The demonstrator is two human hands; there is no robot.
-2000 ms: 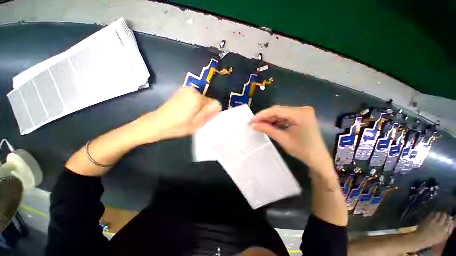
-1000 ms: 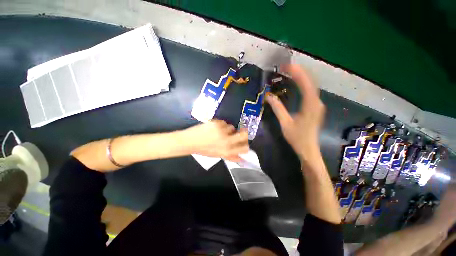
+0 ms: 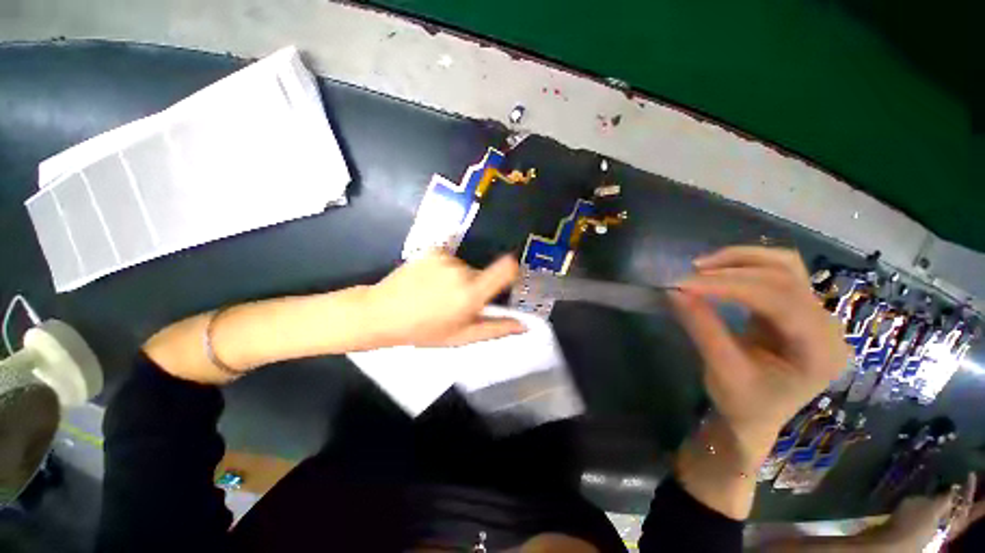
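A circuit board [image 3: 551, 254], blue above and speckled silver below, lies in front of me with its orange flex tail to the right. My left hand [image 3: 437, 302] reaches to its lower part with one fingertip. The same hand holds a white and grey adhesive sheet strip [image 3: 518, 378], whose top it partly covers. My right hand [image 3: 745, 324] pinches the end of a thin, translucent grey film [image 3: 616, 293]. The blurred film stretches left to the board's silver part; whether it still touches is unclear. A second board [image 3: 441, 218] lies to the left, its lower end hidden behind my left hand.
A fanned stack of white sheets [image 3: 205, 167] lies at the left. Rows of boards [image 3: 880, 346] lie at the right, near another person's hand [image 3: 918, 524]. A pale rail [image 3: 562, 113] runs along the bench's far side. A white fan base [image 3: 65, 362] stands far left.
My right hand has moved from above the board down to the right, now with the film in its fingers. My left hand has shifted slightly left and extended a finger.
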